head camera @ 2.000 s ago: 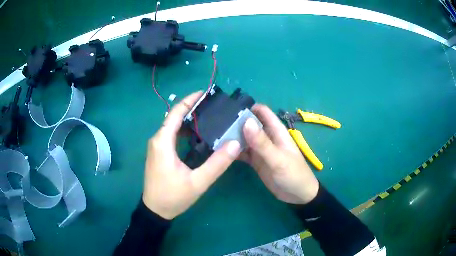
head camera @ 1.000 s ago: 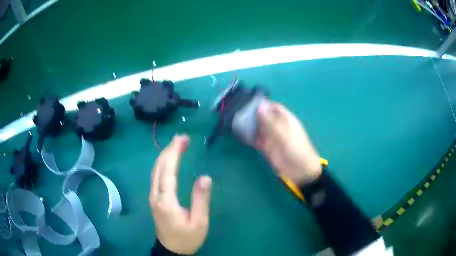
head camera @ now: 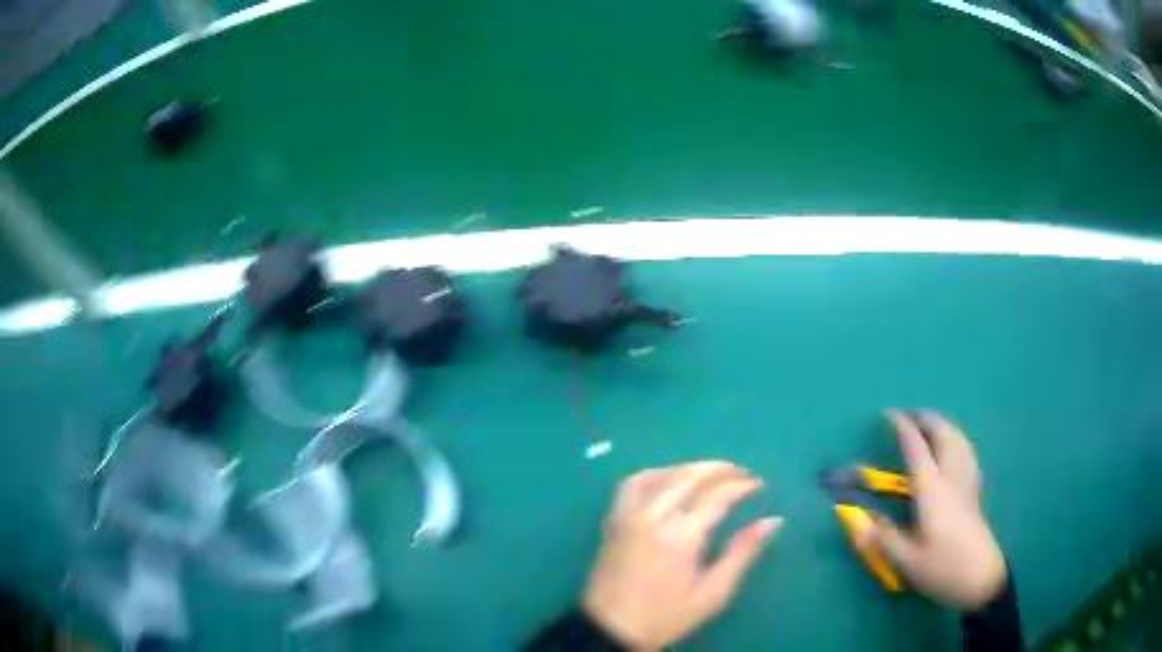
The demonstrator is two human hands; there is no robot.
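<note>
Yellow-handled cutters (head camera: 872,548) lie on the green bench with their handles spread and dark jaws pointing left. My right hand (head camera: 946,516) is over the handle ends, fingers and thumb apart; blur hides whether it touches them. My left hand (head camera: 678,550) is open and empty, left of the cutters. Three black housings stand along the white rail: one at the left (head camera: 286,278), one in the middle (head camera: 413,311) and one at the right (head camera: 576,297), with a rod pointing right. A fourth black housing (head camera: 185,378) lies lower left. Loose grey bands (head camera: 440,490) are piled at the left.
The white rail (head camera: 790,237) crosses behind the bench. On the green belt beyond are a blurred grey-white and dark unit (head camera: 788,23) and a small dark object (head camera: 175,125). A white connector (head camera: 598,450) lies on the bench. Hazard tape (head camera: 1106,614) marks the lower right edge.
My right hand has let go of the grey-banded black housing and moved down right to the cutters. A grey-white and dark unit now shows on the far belt. The view has shifted.
</note>
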